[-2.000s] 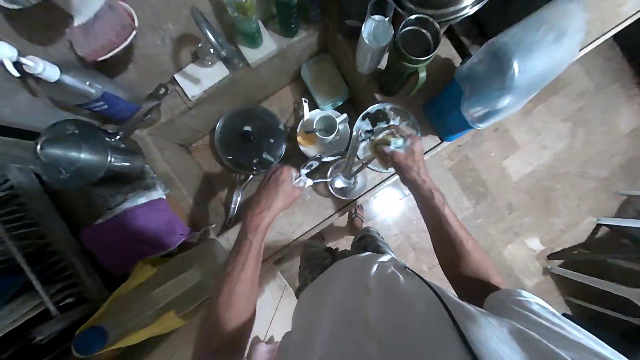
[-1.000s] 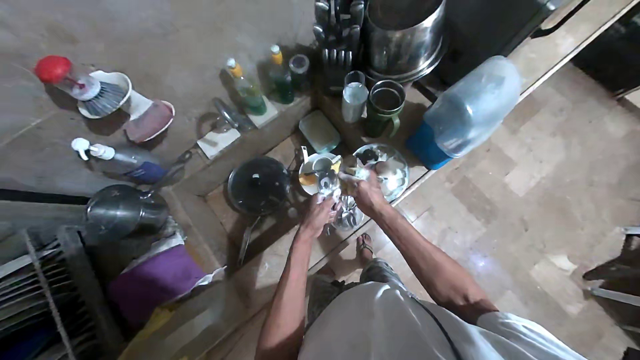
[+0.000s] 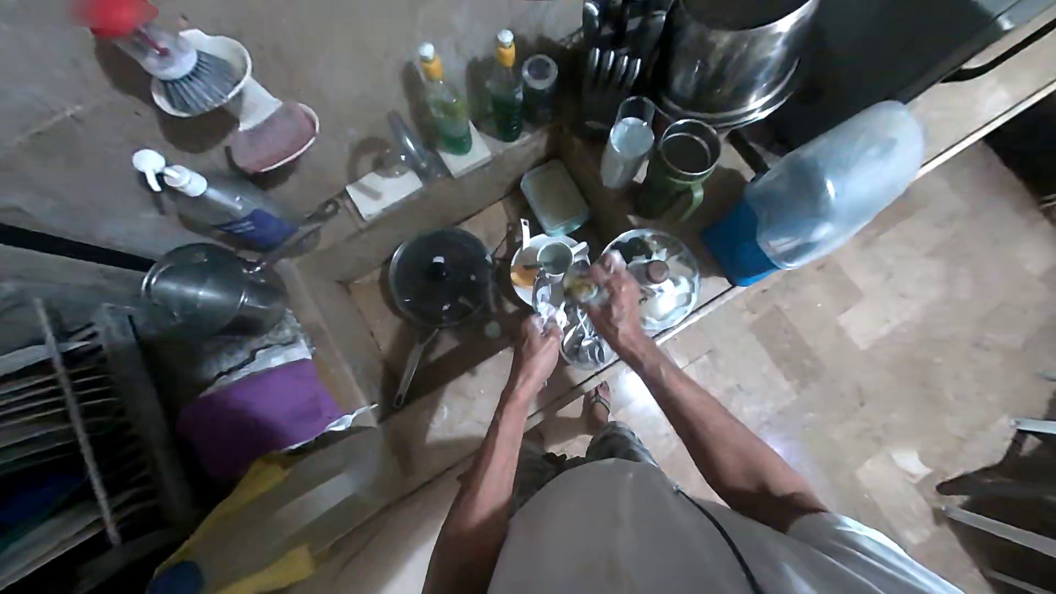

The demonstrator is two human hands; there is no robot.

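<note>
My left hand (image 3: 538, 351) grips a soapy metal utensil (image 3: 547, 299), whose exact kind is unclear. Just right of it, my right hand (image 3: 615, 301) is closed on a yellowish sponge (image 3: 582, 286) touching or nearly touching that utensil. Below my hands sits a bowl with spoons (image 3: 586, 346). Behind them a white bowl (image 3: 523, 280) holds a small metal cup (image 3: 555, 258). At the right stands a steel plate (image 3: 681, 285) with food scraps and a brownish round item. A lidded frying pan (image 3: 441, 276) lies in the sink to the left.
A soap dish (image 3: 554, 198), a glass (image 3: 627, 153) and a green mug (image 3: 683, 165) stand behind. A large plastic container (image 3: 841, 186) lies at the counter's right edge. Left are a saucepan (image 3: 198, 285), a spray bottle (image 3: 239, 214) and a purple cloth (image 3: 256, 412). Bottles (image 3: 450, 115) line the ledge.
Both hands have come together over the dishes; two seconds ago they were apart, with the right over the plate. The view has shifted to show more of the wall.
</note>
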